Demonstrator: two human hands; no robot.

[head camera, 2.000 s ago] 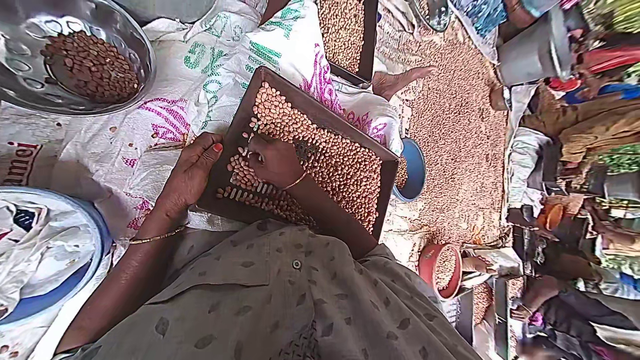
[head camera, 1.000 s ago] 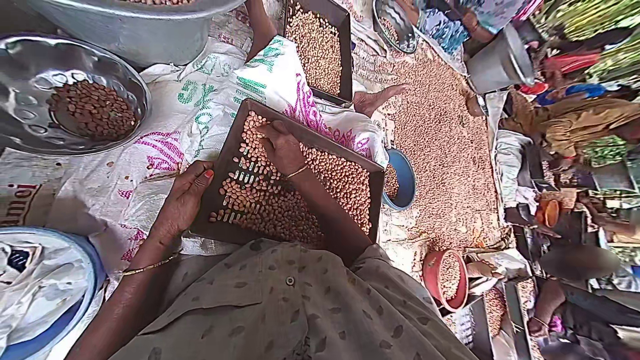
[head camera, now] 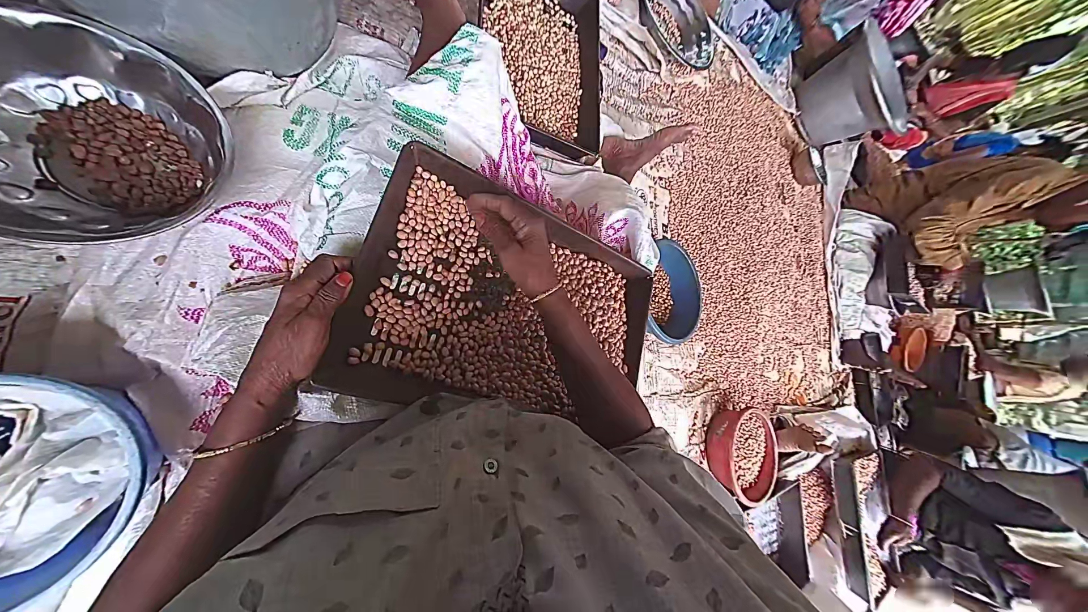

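Observation:
A dark rectangular tray with raised sides rests at my lap, holding many tan kernels that look like shelled peanuts. My left hand grips the tray's left side, thumb on top of the rim. My right hand is over the kernels near the tray's far side, fingers bent and pointing down; whether a kernel is between them cannot be told. Beneath its wrist, the forearm hides part of the tray. Kernels lie thinly spread at the left and more thickly at the right and near side.
A metal basin with darker kernels stands at upper left, a blue tub below it. Printed white sacks lie around. Beyond are another tray, a blue bowl, a red bowl, a wide spread of kernels and other people.
My right hand has moved from the left part of the tray to its far side. My left hand has kept its hold on the tray's left side.

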